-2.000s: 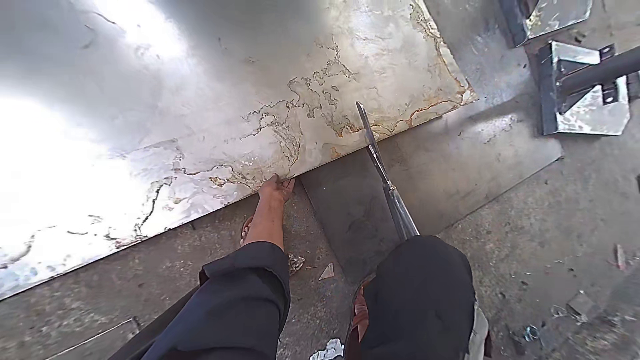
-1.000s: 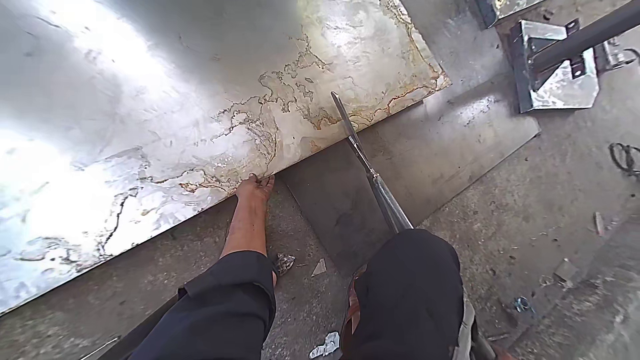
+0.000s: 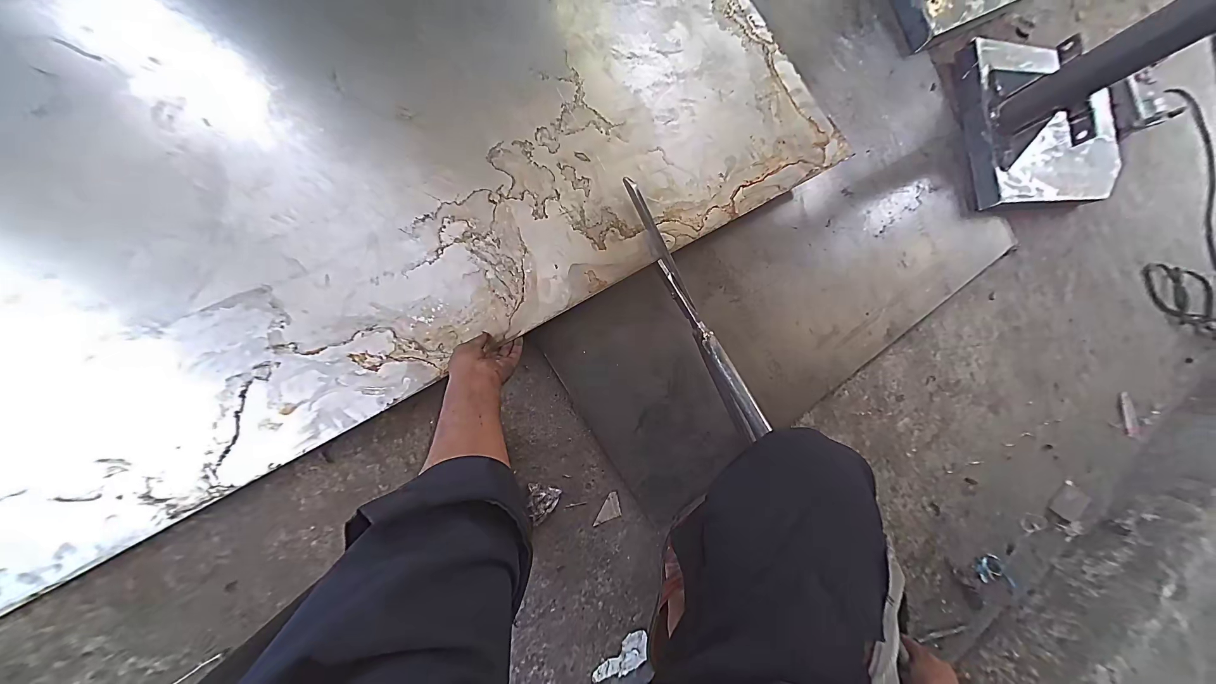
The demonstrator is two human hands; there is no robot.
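A large metal sheet point(image 3: 380, 209) with brown stain lines fills the upper left. My left hand point(image 3: 486, 357) grips its lower edge, the thumb and part of the fingers showing and the rest hidden beneath. To the right of that hand a long, narrow metal tool point(image 3: 705, 337), perhaps hand shears, slants from beside the dark-clothed knee up across the sheet's edge. Its far end lies over the sheet; its near end is hidden by the knee. My right hand is not seen. A small patch of bare skin shows at the bottom right, too little to identify.
Another flat metal sheet point(image 3: 817, 313) lies on the concrete floor, partly under the stained one. At the upper right stands a metal bracket point(image 3: 1054, 171) with a dark bar across it, near a loop of dark cable point(image 3: 1176, 294). Small scraps point(image 3: 622, 657) litter the floor.
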